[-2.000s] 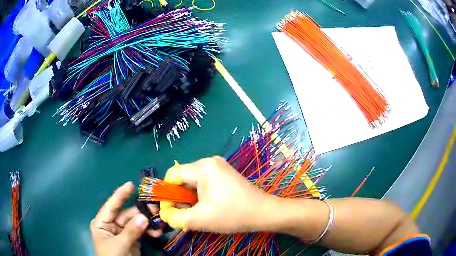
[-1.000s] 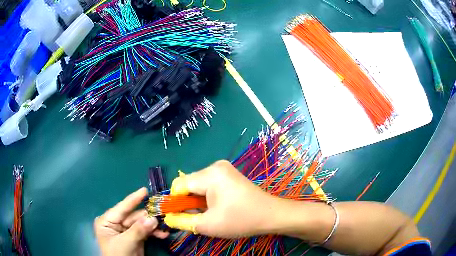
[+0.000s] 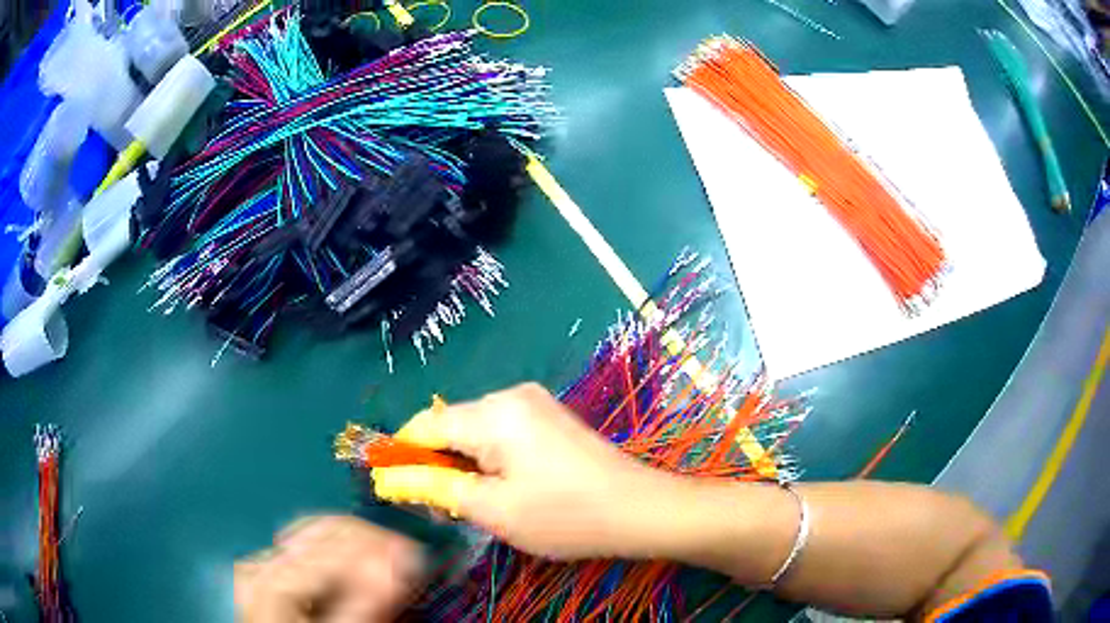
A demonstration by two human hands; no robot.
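My right hand [image 3: 548,469], with yellow finger cots on thumb and finger, holds a bunch of orange wires [image 3: 408,455] with brassy tips pointing left. My left hand [image 3: 329,570] is blurred at the bottom edge, below and left of the right hand; whether it holds anything cannot be told. No connector housing shows clearly between the hands. Part-wired harnesses with orange, purple and blue wires [image 3: 633,377] lie behind and under my right hand and forearm. A spare orange wire bundle [image 3: 816,170] lies across the white sheet [image 3: 986,231].
A large heap of turquoise, purple and black harnesses [image 3: 353,183] lies at upper left beside translucent plastic pieces [image 3: 171,107]. Yellow loops [image 3: 500,18] lie at the top. Orange-wired leads [image 3: 49,523] lie at far left, a green wire bundle [image 3: 1029,116] at upper right.
My left hand has moved down, away from the bunch's tips, and blurred. The black housing seen by its fingers earlier no longer shows there. My right hand still holds the orange bunch.
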